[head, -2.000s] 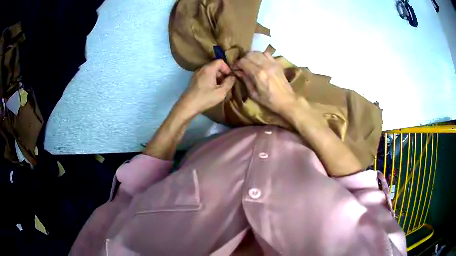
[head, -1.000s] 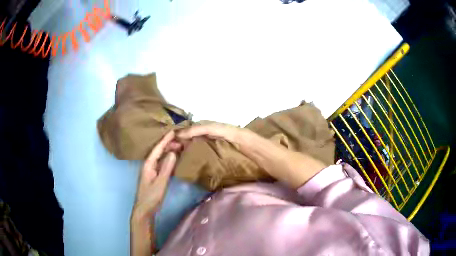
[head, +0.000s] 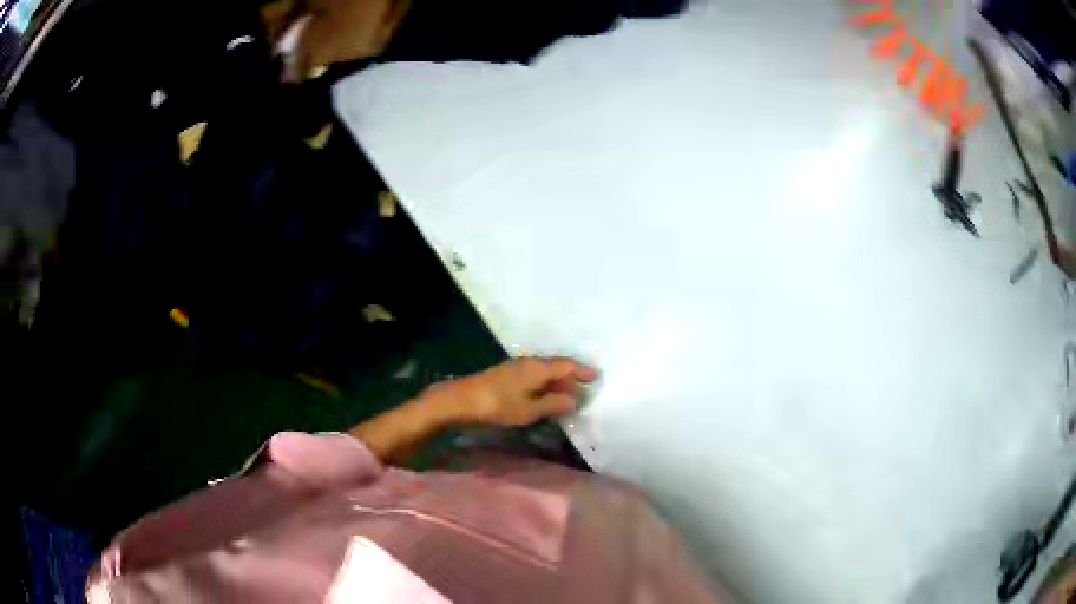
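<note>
The white table [head: 732,236] lies nearest in front of me. My left hand [head: 531,389] is over its near left edge, fingers a little bent and apart, with nothing seen in it. The picture is blurred there. My right hand is not clearly in view. A small brownish patch is cut off at the bottom right corner; I cannot tell whether it is cloth or skin. The brown garment is not otherwise seen.
A dark air blow gun [head: 956,203] hangs on a coiled orange hose [head: 926,77] at the far right. A dark looped object [head: 1017,564] lies at the lower right. Scraps [head: 192,142] lie on dark cloth at left. Brown pieces [head: 348,33] are at the top left.
The view has swung left. My left hand has left the brown garment and is at the table edge. The garment, my right arm and the yellow rack have gone out of clear view.
</note>
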